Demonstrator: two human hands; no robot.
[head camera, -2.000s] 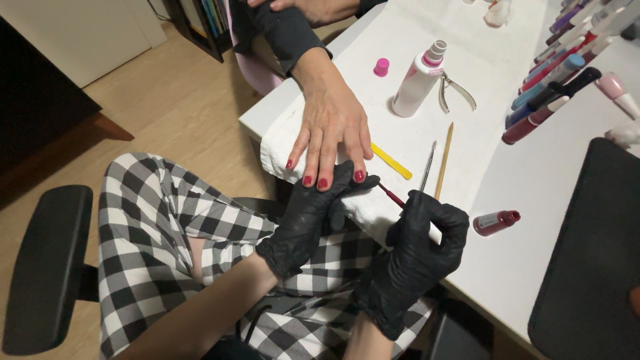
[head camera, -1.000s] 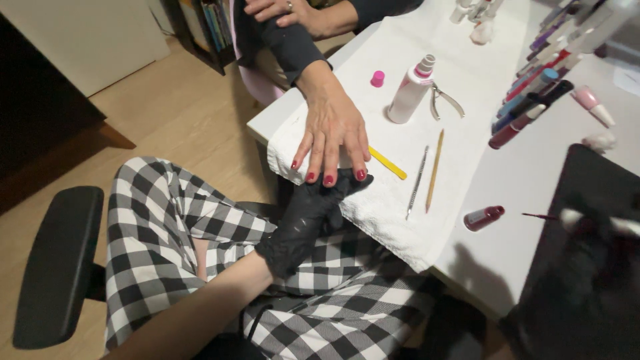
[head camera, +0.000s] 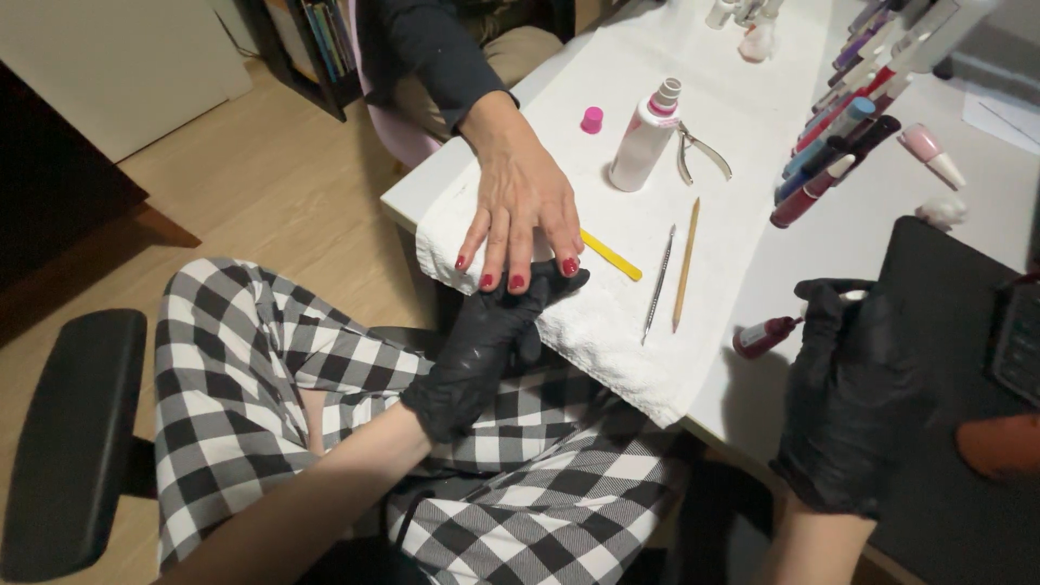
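Observation:
My left hand (head camera: 487, 349), in a black glove, supports the fingertips of another person's hand (head camera: 520, 195), whose nails are painted red. That hand lies palm down over a white towel (head camera: 601, 349) at the table's edge. My right hand (head camera: 845, 398), also gloved in black, holds the white cap (head camera: 853, 296) of a nail polish brush. The brush end is at the neck of a dark red nail polish bottle (head camera: 764, 336), which leans on the tabletop. Between the hands lie a yellow nail file (head camera: 611, 255), a metal cuticle pusher (head camera: 659, 284) and a wooden stick (head camera: 686, 264).
A white bottle (head camera: 642, 146), a pink cap (head camera: 592, 120) and cuticle nippers (head camera: 700, 154) are farther back. Rows of nail polish bottles (head camera: 812, 192) stand at the right, near a cotton ball (head camera: 942, 211). A black mat (head camera: 959, 325) lies beyond my right hand.
My right hand has moved from near the towel to the polish bottle at the right. The brush, apart from the bottle one second ago, is now at its neck. The person's other hand has left the view.

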